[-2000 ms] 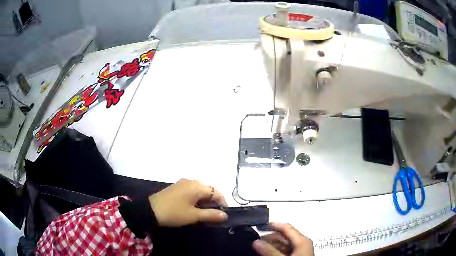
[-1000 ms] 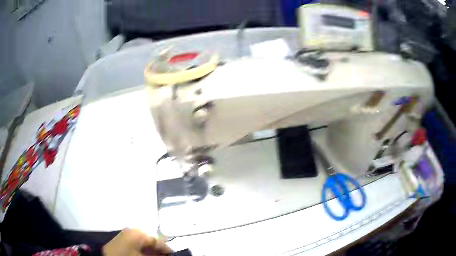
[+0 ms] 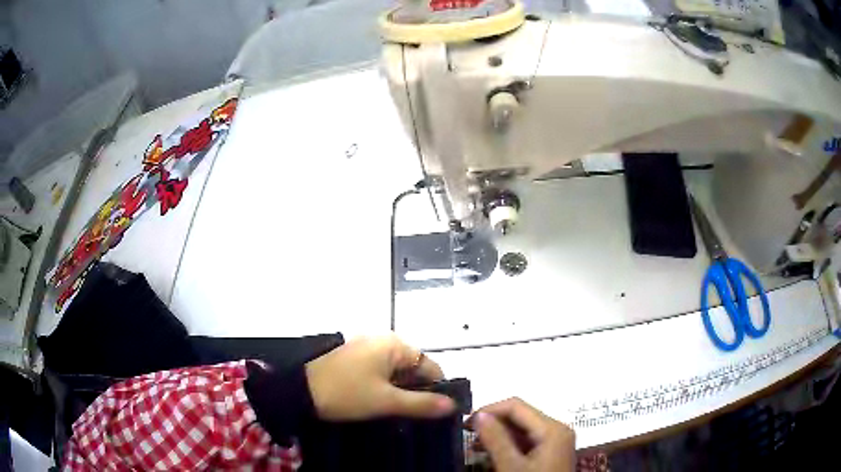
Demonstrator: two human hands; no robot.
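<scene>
A black garment [image 3: 387, 444] hangs over the table's front edge and lies along the table at the left. My left hand [image 3: 373, 380] grips its narrow folded end, thumb on top and fingers behind. My right hand [image 3: 521, 435] is at the right edge of that end, thumb and finger pinched together at the cloth; what lies between the fingertips is too small to tell. The presser foot [image 3: 458, 241] and the slide plate [image 3: 424, 263] are beyond my hands, with no cloth under the foot.
The cream machine head [image 3: 590, 92] stands behind, with a tape roll [image 3: 452, 28] on top. A flat black rectangle [image 3: 659, 205] lies under the arm. Blue-handled scissors [image 3: 735, 300] lie at the right, above a printed scale [image 3: 692, 383]. A red-and-yellow sticker [image 3: 138, 198] is at the left.
The view swung right and came back. My right hand, out of sight one second ago, shows again at the cloth's edge. The folded end was flatter at first and now hangs more downward.
</scene>
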